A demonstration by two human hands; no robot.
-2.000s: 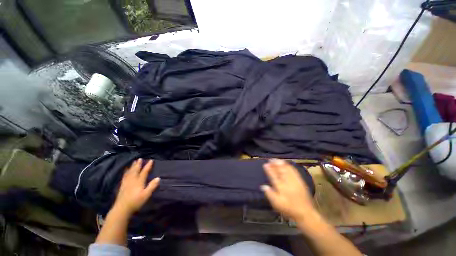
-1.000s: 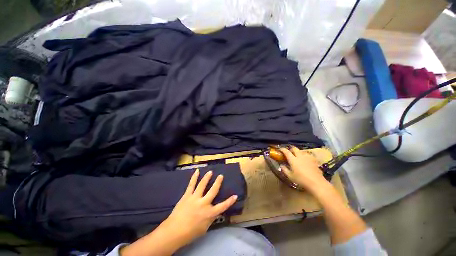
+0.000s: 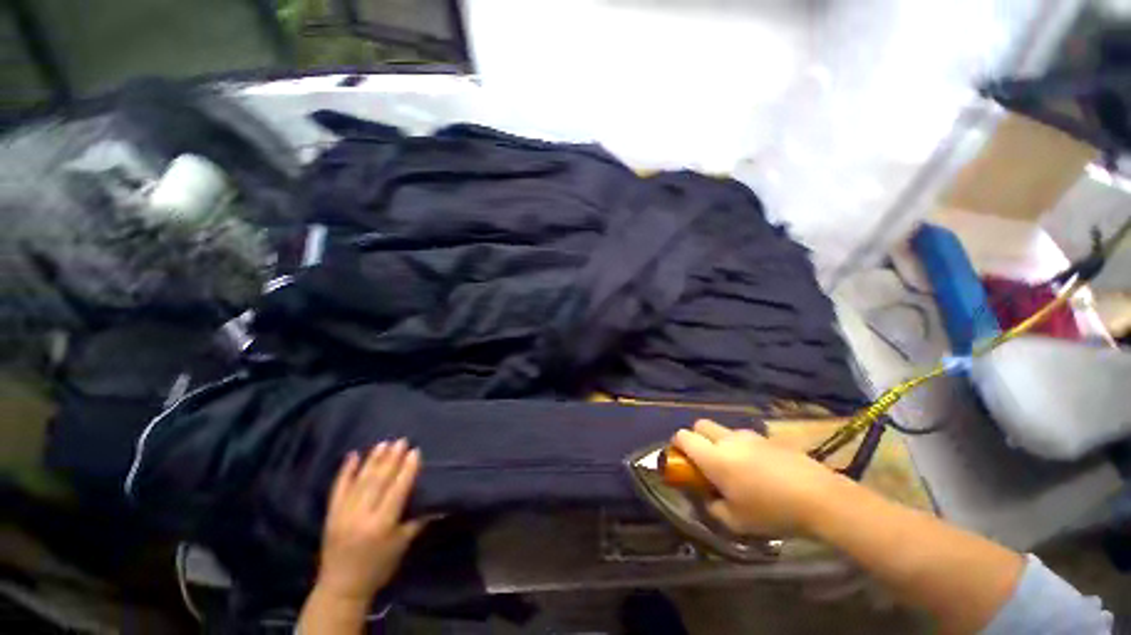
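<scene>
A dark garment panel (image 3: 533,449) lies along the narrow board, with a thin white trim line at its left part. My right hand (image 3: 744,478) grips the orange handle of the iron (image 3: 695,511). The iron's tip is at the right part of the dark panel, near the board's front edge. My left hand (image 3: 372,509) lies on the garment at the left with its fingers slightly apart, pressed on the cloth. Whether it pinches any cloth cannot be seen.
A large dark garment pile (image 3: 521,261) lies behind the board. The tan rest pad (image 3: 887,478) is at right, with the yellow iron cord (image 3: 912,387) above it. Further right are a blue block (image 3: 953,283), dark red cloth (image 3: 1036,304) and a white form (image 3: 1060,395). A fan is at left.
The iron has moved left from the tan pad onto the panel's right end, held in my right hand. My left hand has moved from the panel's right end to its left part. The view has shifted.
</scene>
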